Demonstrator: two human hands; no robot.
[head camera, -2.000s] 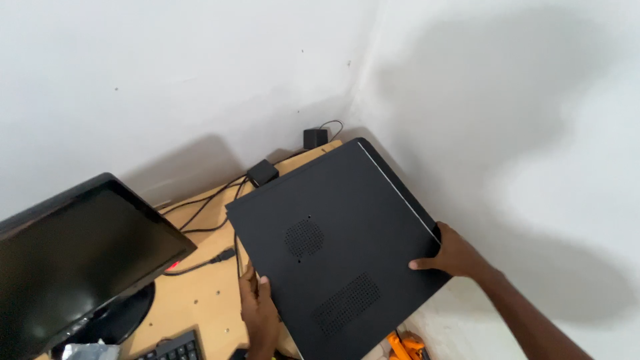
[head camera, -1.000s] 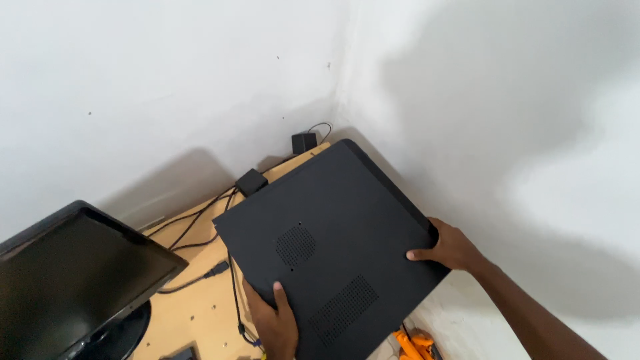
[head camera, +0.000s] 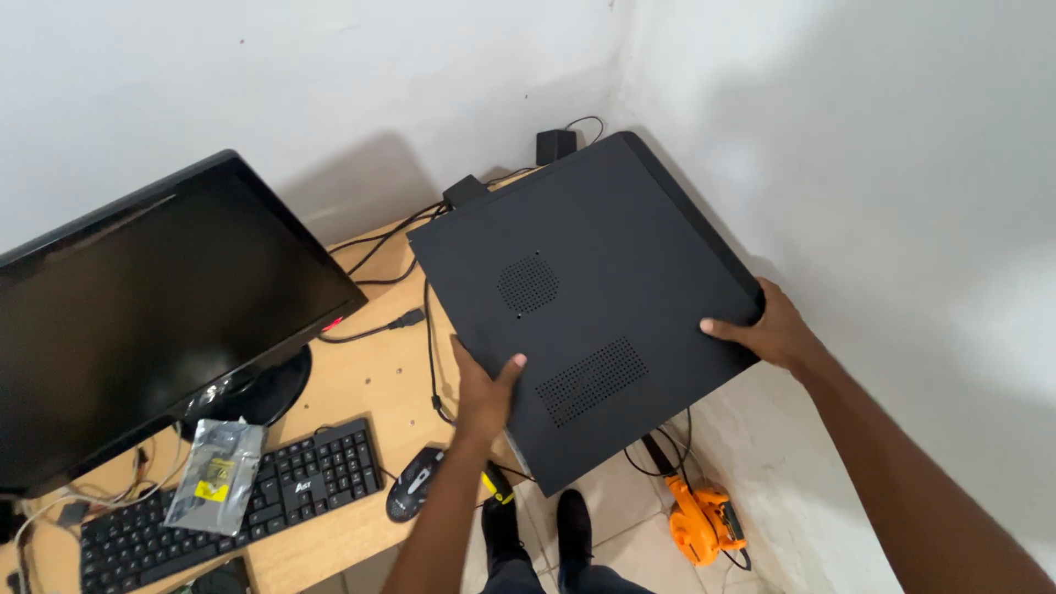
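A black computer case (head camera: pixel 610 247) with a round and a rectangular patch of vent holes on its upper face lies over the right end of the wooden desk, one corner out past the front edge. My left hand (head camera: pixel 485 396) grips its left edge, thumb on top. At the right edge, my right hand (head camera: pixel 763 326) holds the case near its front corner, thumb on the upper face. The fingers under the case are hidden on both sides.
A monitor (head camera: pixel 165 313), a keyboard (head camera: pixel 305 487) with a silver antistatic bag (head camera: pixel 219 478) on it, and a mouse (head camera: pixel 415 484) are on the desk (head camera: pixel 346 528). Cables and a black power plug (head camera: pixel 407 319) lie behind. An orange electric blower (head camera: pixel 705 524) stands on the floor by the wall.
Both hands stay on the case's edges. My left hand sits a little farther up the left edge than two seconds ago. The view has shifted, showing more of the desk front and floor.
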